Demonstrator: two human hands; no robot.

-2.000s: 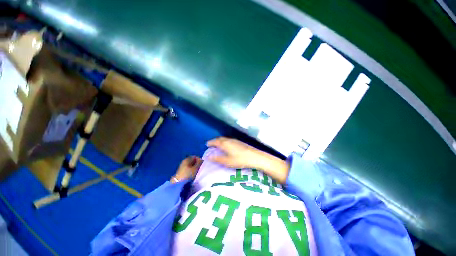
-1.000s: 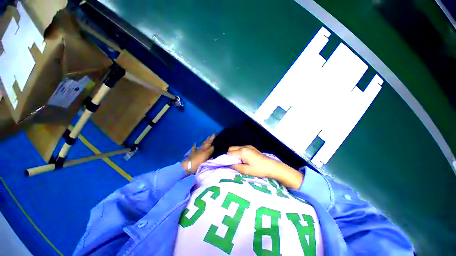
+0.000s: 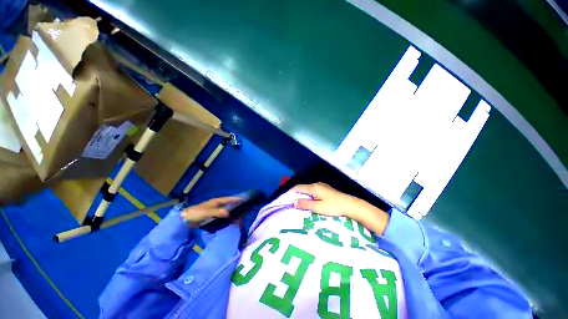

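My left hand (image 3: 208, 210) is at the lower left, slightly blurred, and holds a dark, flat, hand-sized smartphone (image 3: 235, 210) beside my body. My right hand (image 3: 324, 200) holds the hem of the white shirt (image 3: 324, 268) with green letters. A white die-cut card blank (image 3: 414, 134) lies flat on the green bench (image 3: 268, 56), in front and to the right of my right hand. It has notched ends and small rectangular cut-outs, and neither hand touches it.
At the left, a brown carton (image 3: 124, 103) with white blanks (image 3: 40, 93) stands by a tube frame (image 3: 127, 163) on the blue floor (image 3: 37, 249). A pale metal strip (image 3: 430, 53) runs along the bench's far side, beside the darker green belt (image 3: 523, 81).
My left hand has moved out leftward from beside the shirt, and the smartphone now shows in it. My right hand still holds the shirt hem. The camera view has shifted a little.
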